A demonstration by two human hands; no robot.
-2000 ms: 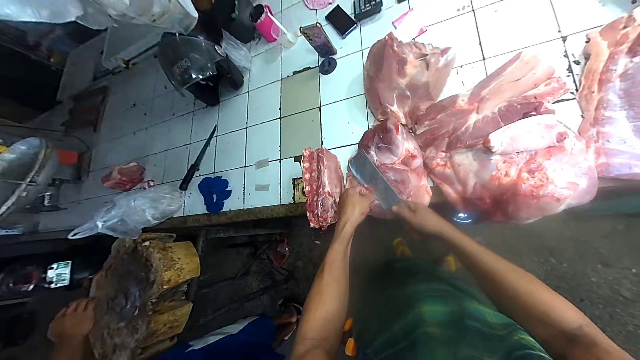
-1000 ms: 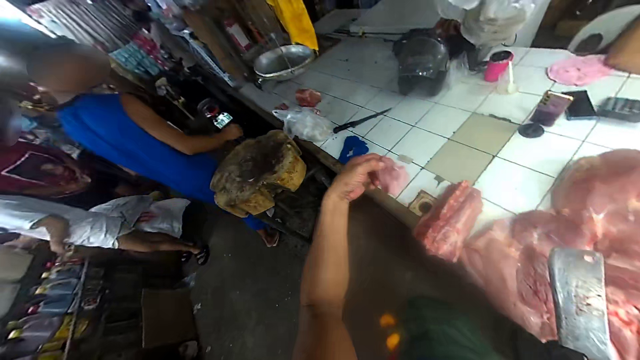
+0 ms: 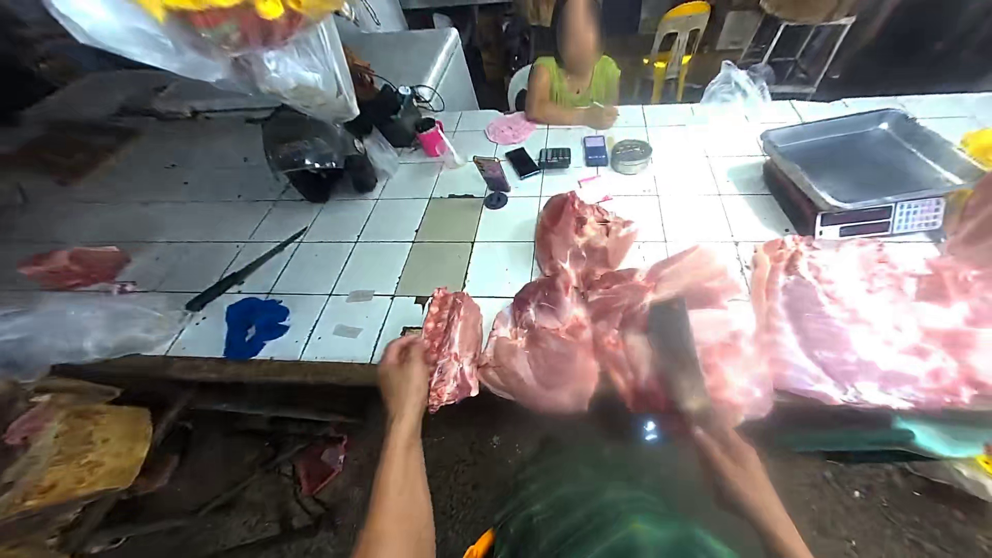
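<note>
My left hand (image 3: 404,373) rests at the table's front edge, against the left side of a slab of bony meat (image 3: 453,349); whether its fingers grip the slab cannot be told. In my right hand (image 3: 709,434) is a cleaver (image 3: 676,349), its blade blurred and pointing away from me over large cuts of raw meat (image 3: 628,341). Between the bony slab and those cuts lies a rounded piece of meat (image 3: 542,349). A broad slab of pale, fatty meat (image 3: 845,325) is at the right.
On the tiled table (image 3: 372,263) are a long knife (image 3: 246,271), a blue cloth (image 3: 256,327), a small meat piece (image 3: 75,266), phones (image 3: 491,174) and a digital scale (image 3: 872,170). A chopping block (image 3: 85,457) stands lower left. A person (image 3: 573,77) sits across the table.
The view has swung back right to the table. My left hand, which held a small piece of meat out to the left, is now beside the bony slab; that piece is no longer in it.
</note>
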